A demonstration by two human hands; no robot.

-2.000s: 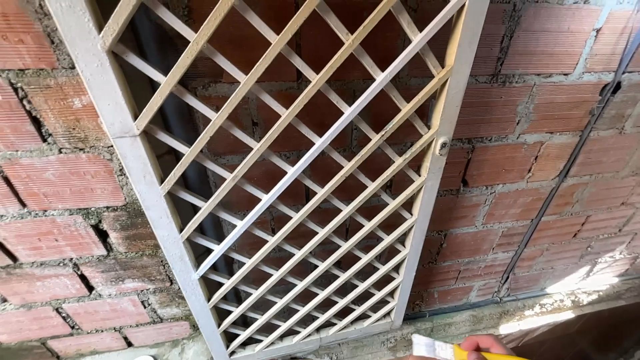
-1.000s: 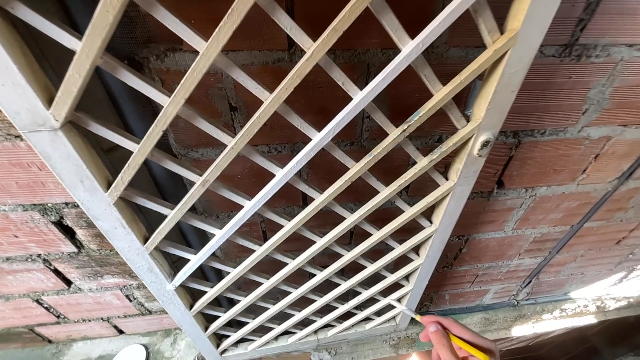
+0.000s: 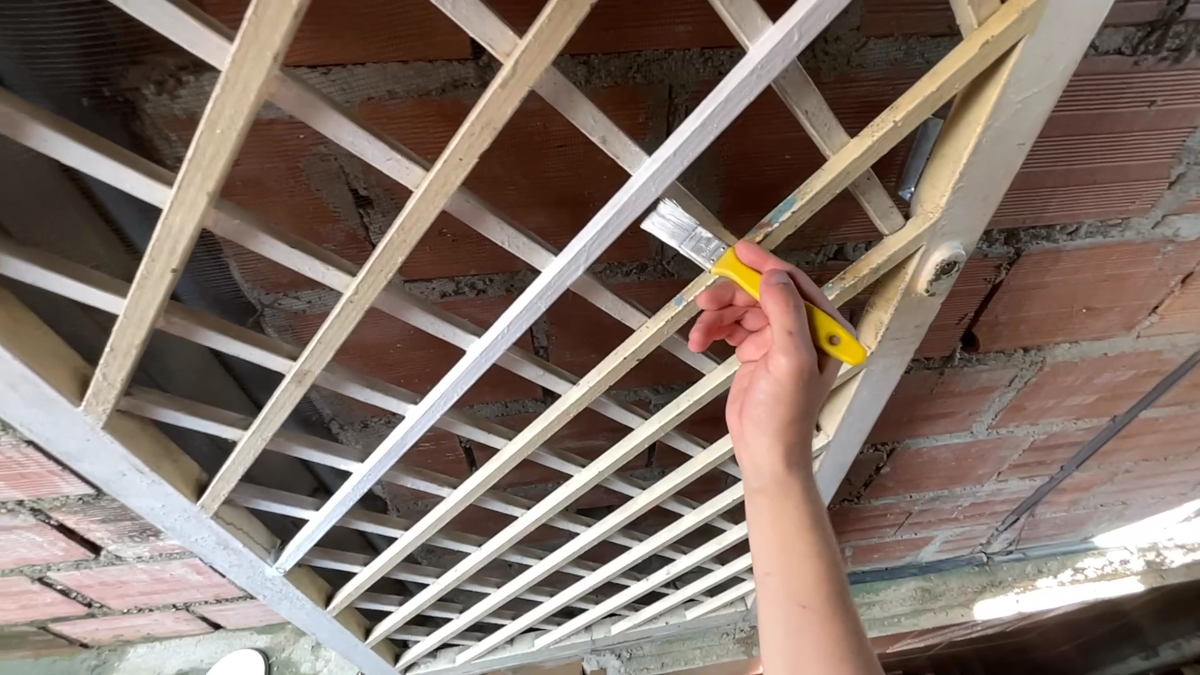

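Note:
My right hand (image 3: 773,328) grips a flat paintbrush (image 3: 689,236) by its yellow handle, in front of a wooden lattice panel. White bristles point up and left, close to a white-painted slat (image 3: 562,267) that runs diagonally across the panel; whether they touch it I cannot tell. Cream, worn slats lie on both sides, and the cream slat (image 3: 787,211) at the upper right shows bluish patches. Around the lattice runs a frame, with white paint on its left rail (image 3: 187,525) and a pale right rail (image 3: 1017,122). My left hand is not in view.
Behind the panel stands a hollow-brick wall (image 3: 1087,328) with rough mortar. A dark cable or rod (image 3: 1097,450) slants across it at the right. A round white object (image 3: 239,663) shows at the bottom left edge, near a concrete ledge (image 3: 937,595).
My right hand has risen from the bottom edge to the upper right part of the lattice, with the paintbrush in it. The view has moved closer to the panel.

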